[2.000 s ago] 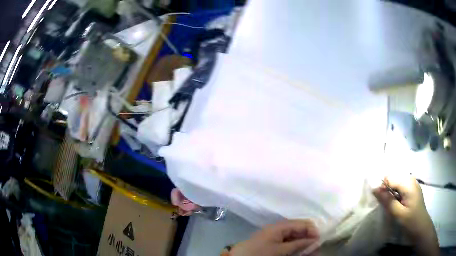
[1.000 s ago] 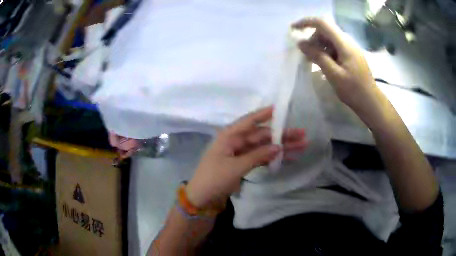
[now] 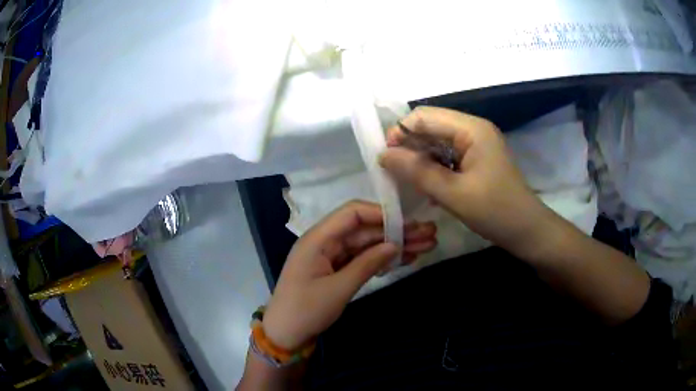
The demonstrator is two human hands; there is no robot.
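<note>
A narrow white strip (image 3: 375,153) runs down from the white cloth on the table. My left hand (image 3: 339,263) holds its lower end between thumb and fingers. My right hand (image 3: 465,164) touches the strip higher up with thumb and fingertips and holds dark pointed thread snips (image 3: 429,143) inside the palm. The large white cloth panel (image 3: 168,99) lies over the table at the left, overexposed near the top. More white cloth (image 3: 450,237) lies on the lap behind and below the hands.
The table's white front edge with ruler markings (image 3: 580,34) is at the upper right. A cardboard box with Chinese lettering (image 3: 122,328) stands at the lower left. Crumpled white cloth (image 3: 649,153) hangs at the right. A shiny clear wrapped item (image 3: 165,217) is near the panel's lower edge.
The view has swung down and right. Both hands have come closer together on the strip; my right hand has come down from its raised position. The ruler edge now shows.
</note>
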